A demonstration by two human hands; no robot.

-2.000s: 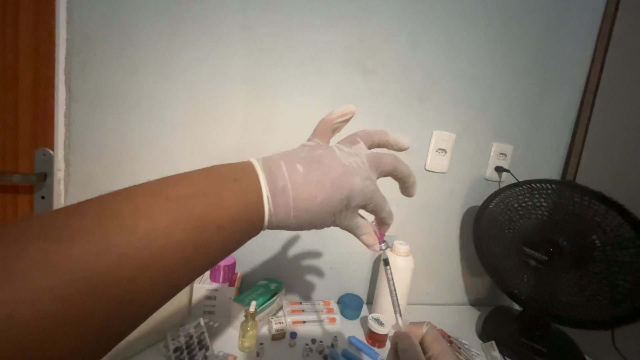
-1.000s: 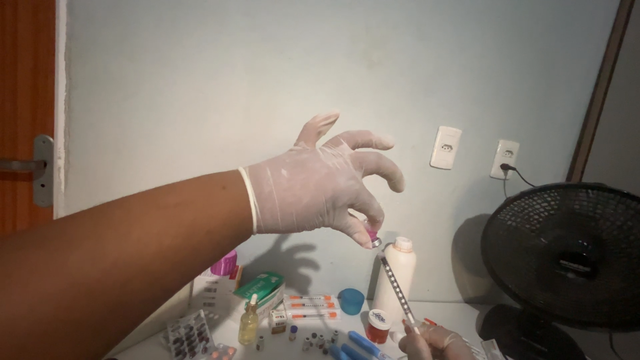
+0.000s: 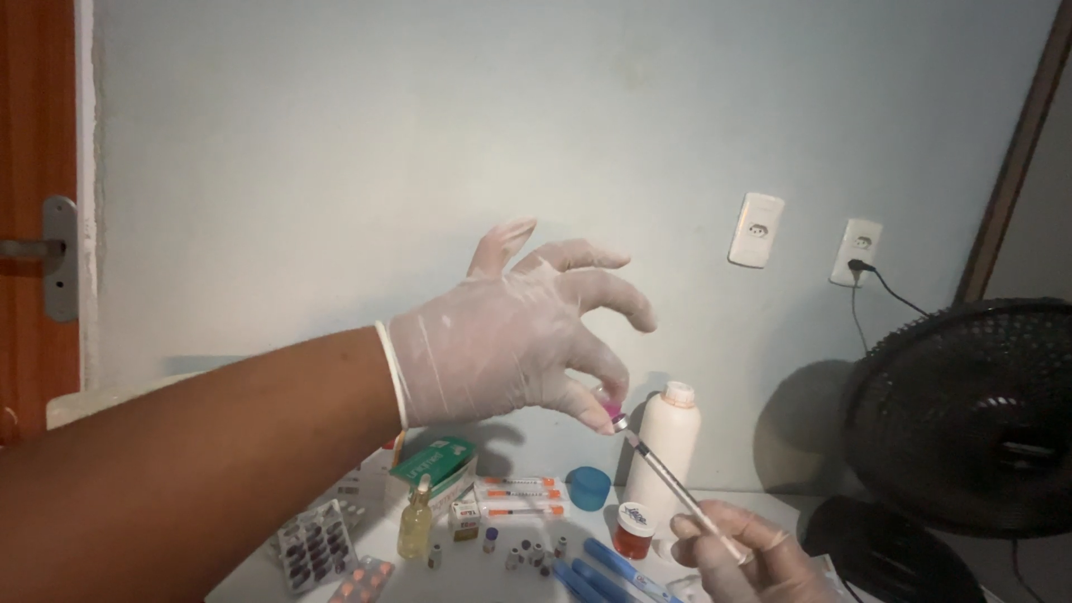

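Observation:
In a pale latex glove, my left hand (image 3: 511, 343) pinches a small glass vial (image 3: 610, 406) with pink contents or a pink label between thumb and forefinger, its metal-rimmed neck pointing down to the right. The other fingers are spread. My right hand (image 3: 741, 548), gloved too, grips the lower end of a thin clear syringe (image 3: 670, 479), which slants up to the left. The syringe's tip meets the vial's neck; whether the needle is through the stopper cannot be seen. Behind the syringe stands a white plastic bottle (image 3: 664, 440).
On the white table (image 3: 502, 578) are blister packs (image 3: 314, 548), a yellow glass ampoule (image 3: 415, 528), a green and white box (image 3: 435, 465), orange-capped syringes (image 3: 521, 496), several small vials, blue pens (image 3: 615, 569), a blue cap (image 3: 590, 488) and a red-filled jar (image 3: 634, 532). A black fan (image 3: 971, 419) is right.
The syringe has tilted further from upright, and my right hand has moved to the right. My left hand keeps its pinch on the vial.

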